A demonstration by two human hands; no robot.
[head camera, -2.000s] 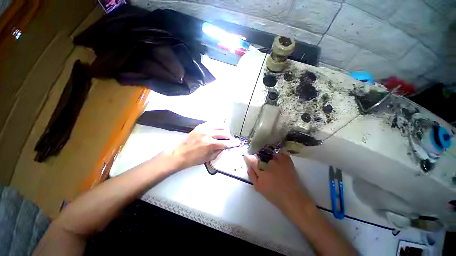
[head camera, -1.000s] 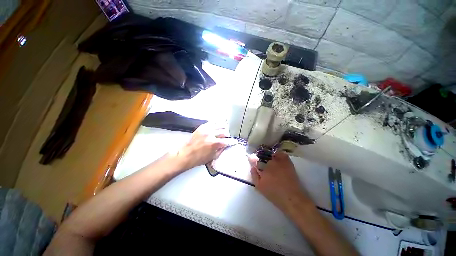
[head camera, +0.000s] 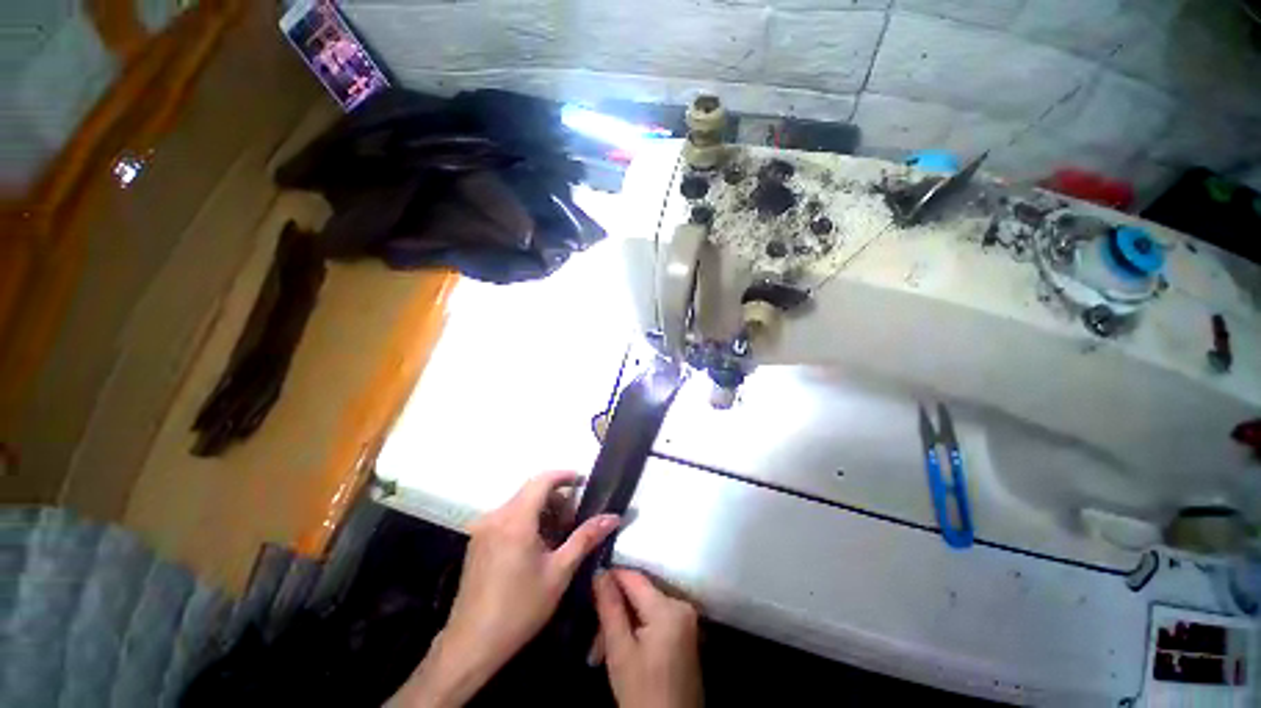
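A dark leather strip [head camera: 627,445] runs from under the presser foot [head camera: 667,371] toward me, over the front edge of the white machine bed. My left hand [head camera: 519,560] grips the strip's near part between thumb and fingers. My right hand [head camera: 647,639] pinches its near edge just below and right of the left hand. The strip's near end is hidden by the hands and dark background. The sewing machine head [head camera: 885,311] stands above the bed. The needle area is washed out by glare.
Blue-handled snips [head camera: 949,484] lie on the bed right of the needle. A dark leather heap [head camera: 443,187] lies behind left. A bundle of narrow strips [head camera: 260,346] lies on cardboard [head camera: 339,353] at left. A lit phone [head camera: 333,53] stands at the back left.
Both hands have moved from beside the needle toward me, past the bed's front edge. The strip that lay left of the needle now points toward me. The view has shifted.
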